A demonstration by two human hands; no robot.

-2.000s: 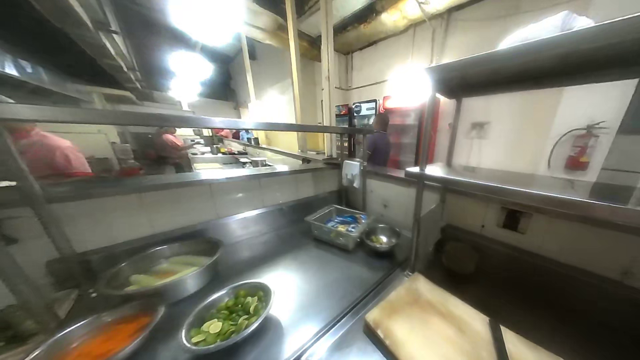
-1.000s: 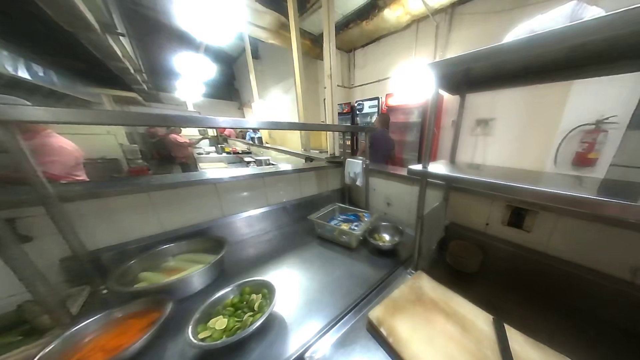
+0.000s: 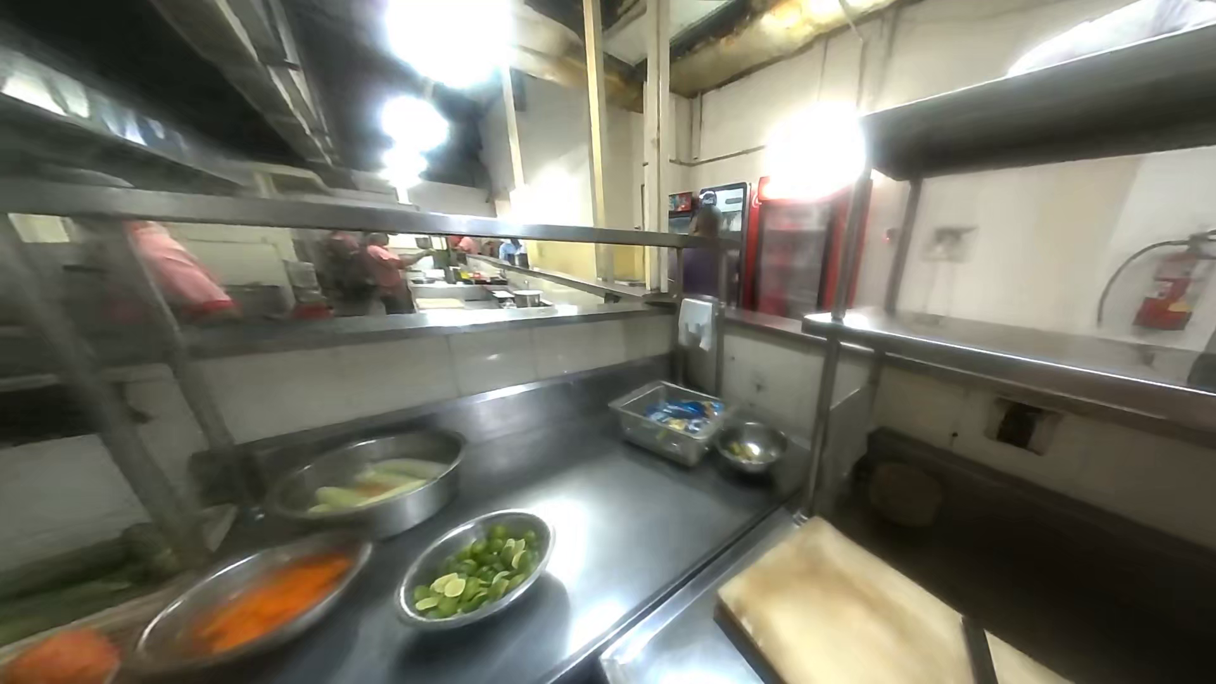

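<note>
Neither of my hands shows in the head view. On the steel counter (image 3: pixel 608 518) a metal bowl (image 3: pixel 407 598) holds cut limes (image 3: pixel 480 570). To its left, a wider metal bowl (image 3: pixel 152 638) contains orange pieces (image 3: pixel 275 603), perhaps carrot. Behind these stands a deep steel pan (image 3: pixel 418 508) with pale green vegetable pieces (image 3: pixel 380 483). A thick, stained cutting board (image 3: pixel 845 598) lies at the lower right, with a dark strip-like object (image 3: pixel 978 651) across it, too unclear to name.
A steel container (image 3: pixel 660 439) with blue and white packets and a small metal bowl (image 3: pixel 750 446) stand at the counter's back corner. Steel shelves (image 3: pixel 1007 347) rise at right, near a fire extinguisher (image 3: pixel 1168 294). Beyond the rail, several people (image 3: pixel 385 271) stand in the kitchen.
Beyond the rail, the pink-clothed person at far left shows farther right than in the previous frame. The bowls and cutting board stay in place on the counter.
</note>
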